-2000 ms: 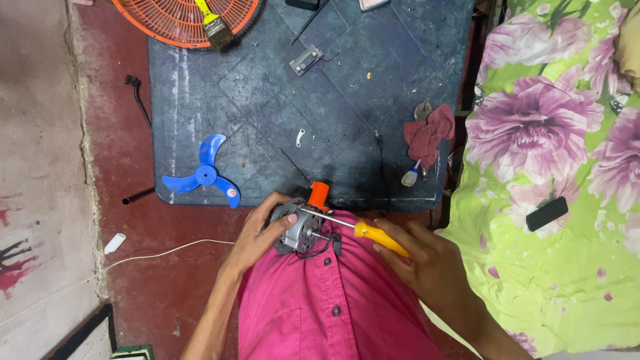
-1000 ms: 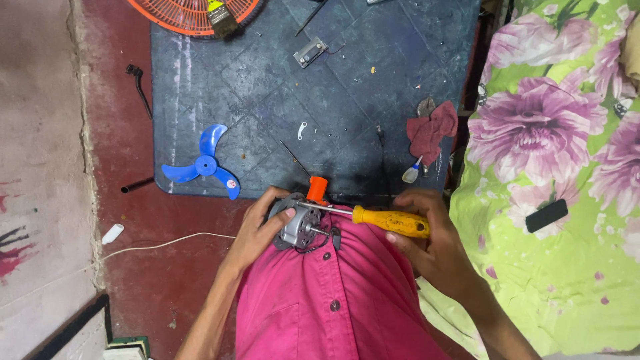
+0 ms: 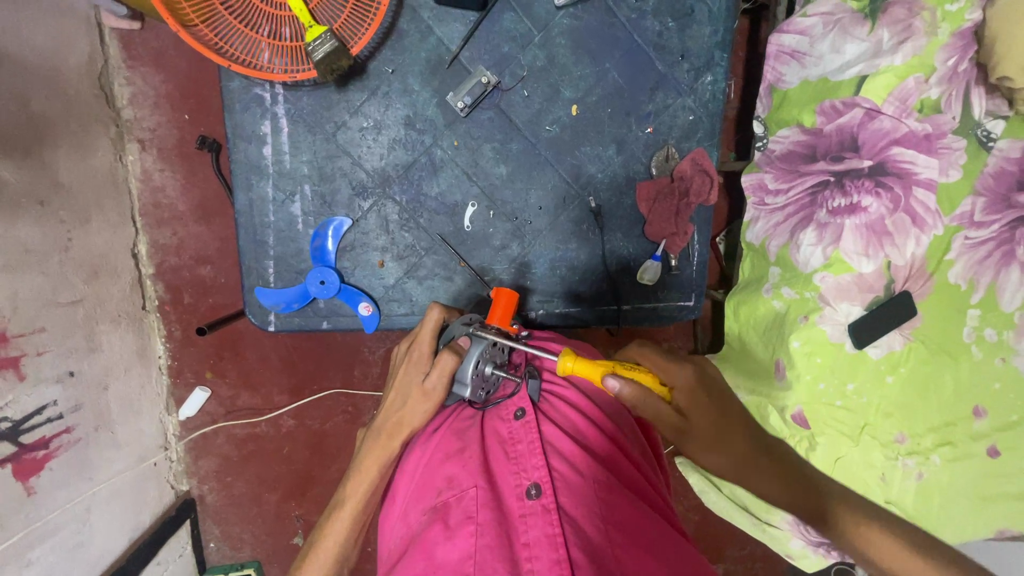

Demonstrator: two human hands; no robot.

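My left hand point(image 3: 424, 368) grips a grey metal electric fan motor point(image 3: 478, 370) close to my pink shirt, its thumb on the housing and its threaded shaft pointing right. In my right hand point(image 3: 680, 392) is a screwdriver with a yellow handle point(image 3: 612, 373); its metal shank lies across the upper part of the motor, and the tip is near my left thumb. An orange plastic part point(image 3: 503, 309) stands just above the motor, at the table's near edge. Dark wires hang by the motor shaft. A thin dark rod point(image 3: 464, 262) slants up from the orange part onto the table.
On the dark table point(image 3: 384, 160) lie a blue three-blade fan blade point(image 3: 323, 282), a red cloth point(image 3: 678, 200), a small bottle point(image 3: 650, 269), a white link point(image 3: 470, 216) and a small metal part point(image 3: 472, 91). A brush point(image 3: 326, 50) rests on an orange fan grille point(image 3: 240, 40). A phone point(image 3: 882, 320) lies on floral fabric.
My right hand and the screwdriver have shifted slightly, and the handle now slants down to the right more than a second ago. My left hand keeps its hold on the motor.
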